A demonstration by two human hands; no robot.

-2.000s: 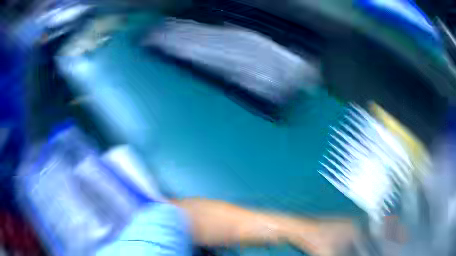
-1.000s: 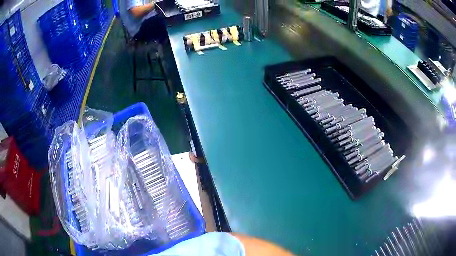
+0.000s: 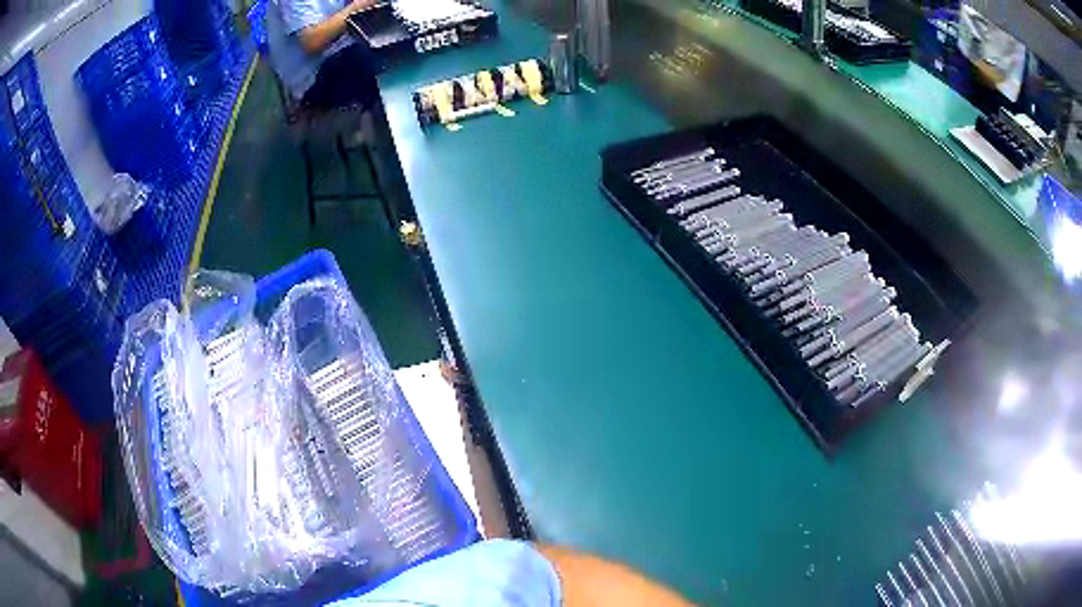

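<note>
A light blue sleeve [image 3: 475, 579] and a bare forearm show at the bottom edge. The hand beyond them is cut off by the frame, and no other hand shows. A blue crate [image 3: 311, 263] at the lower left holds rows of silver tubes [image 3: 356, 415] inside crinkled clear bags [image 3: 255, 474]. On the green bench, a black tray [image 3: 724, 320] holds silver tube-and-rod assemblies [image 3: 807, 279] side by side, with a pale label [image 3: 924, 370] at its near right end. Thin silver rods [image 3: 949, 569] lie in a row at the lower right, cut off by the frame.
A roll-shaped item with yellow strips [image 3: 484, 93] lies on the far bench beside a metal cylinder [image 3: 562, 64]. A person [image 3: 318, 48] sits at another black tray [image 3: 427, 36]. Blue crates [image 3: 137, 95] and a red box [image 3: 53, 439] stand at left. A dark ledge [image 3: 985, 249] runs along the right.
The view has steadied from a blurred swing two seconds ago. Since one second ago it has shifted slightly; the tray and crate hold the same contents. The forearm remains at the bottom edge.
</note>
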